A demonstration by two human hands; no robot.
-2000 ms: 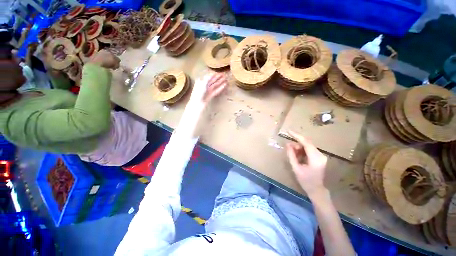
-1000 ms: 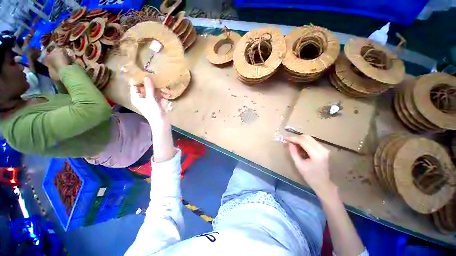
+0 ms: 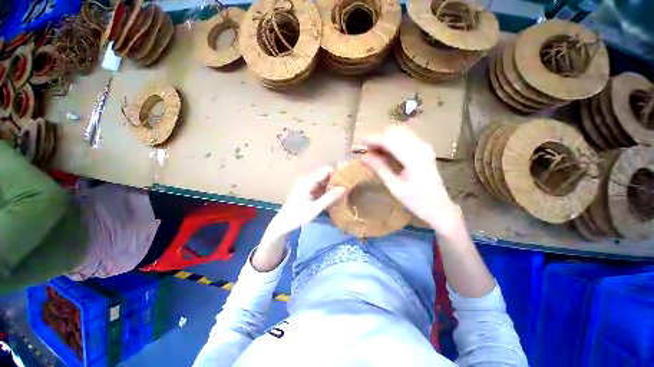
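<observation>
A flat tan wrapped ring (image 3: 369, 211) is held in front of my body at the bench's front edge, its open centre towards me. My left hand (image 3: 308, 201) grips its left rim between thumb and fingers. My right hand (image 3: 409, 175) is over its upper right part, fingers bent at the top rim. A small dark tip shows by the right fingers; I cannot tell what it is. The cardboard pad (image 3: 444, 132) lies just behind, with a white blob (image 3: 410, 106) on it.
Stacks of wrapped rings (image 3: 283, 43) stand along the far side, more (image 3: 548, 172) at right. A small ring pile (image 3: 155, 115) and a silvery tool (image 3: 98, 115) lie at left. A coworker's green sleeve (image 3: 32, 208) is at left. A red stool (image 3: 204, 233) and blue crate (image 3: 68, 322) are below.
My left hand has brought a ring from the left to the front of my body. My right hand has moved from beside the pad onto the ring. The view has shifted right.
</observation>
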